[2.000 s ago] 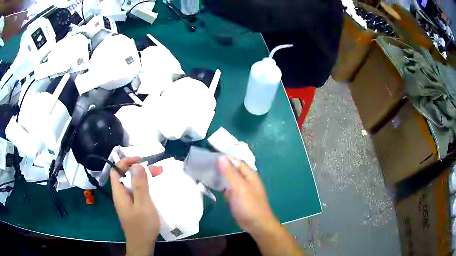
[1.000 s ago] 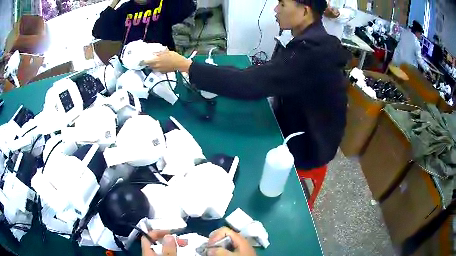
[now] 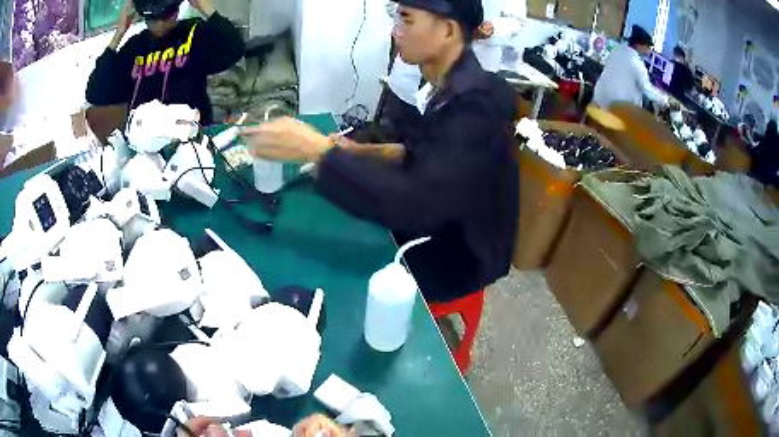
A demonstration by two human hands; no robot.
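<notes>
Both my hands are cut off by the bottom edge. My left hand (image 3: 207, 427) shows only fingers, beside the edge of a white security camera (image 3: 263, 429) that it holds; most of that camera is out of the picture. My right hand (image 3: 319, 426) shows only as blurred fingers to its right; what it holds is hidden. Piled white dome cameras (image 3: 269, 348) lie just beyond and to the left, one with a glossy black lens ball (image 3: 149, 388). A small white block (image 3: 336, 393) and a crumpled white cloth (image 3: 367, 415) lie right of the pile.
A translucent wash bottle (image 3: 389, 309) stands near the right edge of the green table (image 3: 444, 388). A coworker in dark clothing (image 3: 436, 183) reaches across the far side. Another person (image 3: 171, 64) is at the back left. Cardboard boxes (image 3: 589, 265) stand at right.
The view has tilted up and turned right, so my hands have slid down to the bottom edge. The grey cloth seen earlier in my right hand no longer shows. The coworker's hands have moved.
</notes>
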